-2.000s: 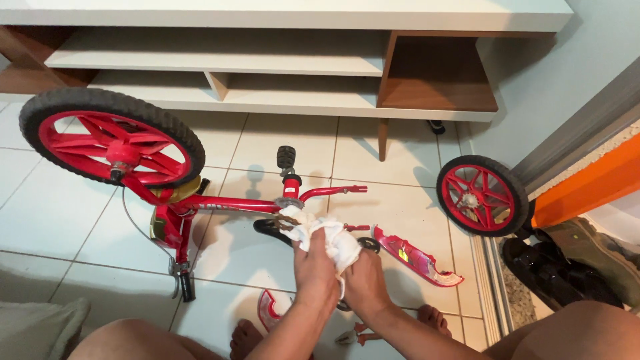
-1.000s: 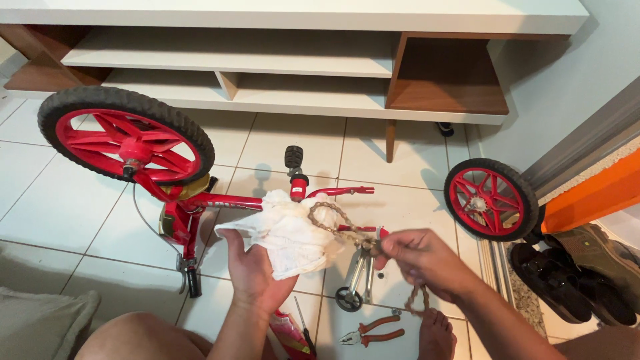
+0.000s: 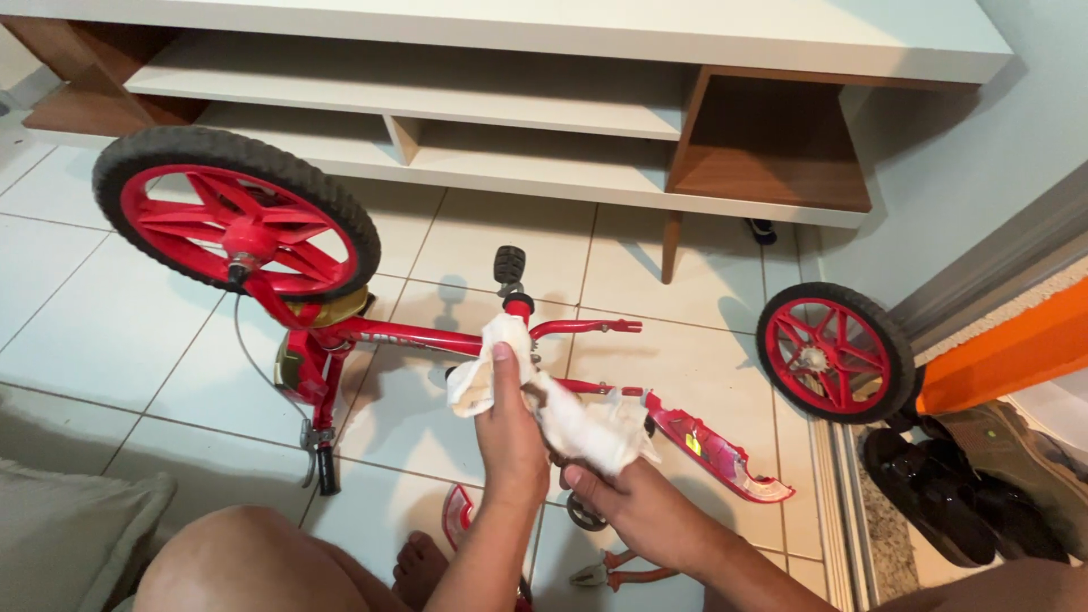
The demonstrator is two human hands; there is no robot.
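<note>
My left hand [image 3: 512, 425] grips one end of a white cloth [image 3: 595, 429] in the middle of the view. The other end is in my right hand [image 3: 625, 501], lower and to the right. A brown bicycle chain [image 3: 544, 399] shows partly between the cloth's folds; the rest of it is hidden. Beyond my hands, a red bicycle frame [image 3: 416, 334] lies on the tiles with a wheel [image 3: 249, 238] attached at its left end. A black pedal [image 3: 509, 265] sticks up from its crank area. A broken red chain guard [image 3: 714, 450] lies right of my hands.
A detached red wheel [image 3: 823, 353] leans at the right by black shoes [image 3: 926, 493]. Pliers with orange handles [image 3: 625, 571] lie below my right hand. A white and wood TV stand [image 3: 544, 183] spans the back. A cushion [image 3: 76, 535] is at the lower left.
One second ago the chain hung from my right hand over the cloth spread on my left. Now both hands are closed around the cloth, with the chain mostly inside it.
</note>
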